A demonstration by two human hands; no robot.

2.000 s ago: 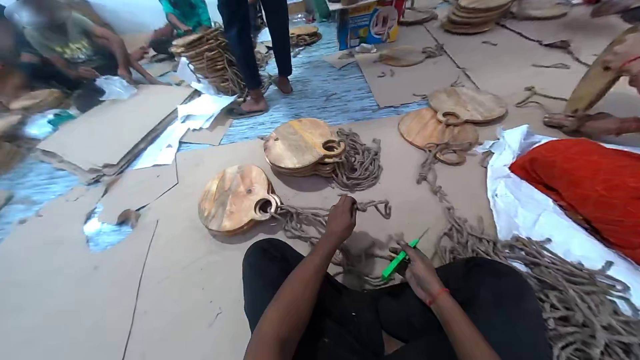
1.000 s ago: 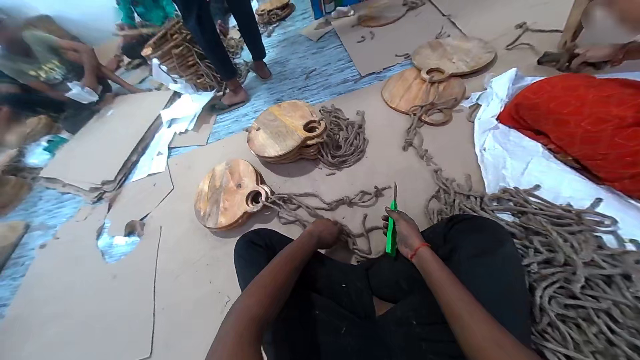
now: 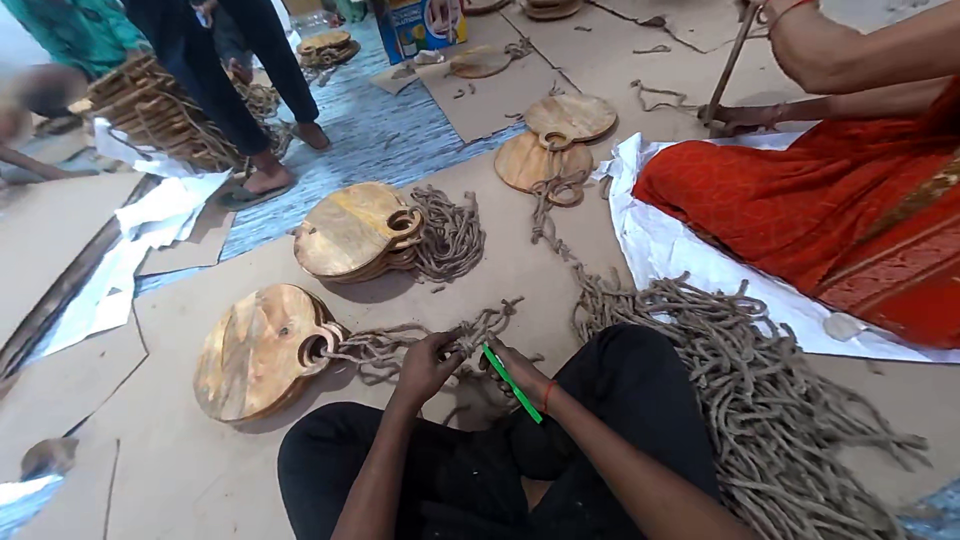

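Note:
My left hand (image 3: 429,369) grips brown rope (image 3: 379,346) near its knotted end. The rope runs from the ringed handle of a stack of round wooden boards (image 3: 259,352) at the left. Close beside it, my right hand (image 3: 517,375) holds a green cutter (image 3: 513,384), with its fingers at the knotted rope. Behind lies a second stack of round boards (image 3: 352,229), a bundle of rope (image 3: 450,232) against its handles. To the right of my knees spreads a large pile of cut rope lengths (image 3: 757,405).
Two more round boards (image 3: 571,116) lie ahead on the cardboard (image 3: 525,277). A person in red cloth (image 3: 780,202) sits at the right on a white sheet (image 3: 637,240). Another person (image 3: 225,67) stands at the upper left beside a tall stack of boards (image 3: 150,105).
The right hand has moved in beside the left at the rope's knotted part. The cutter's upright tilt a second ago is now a slant down to the right.

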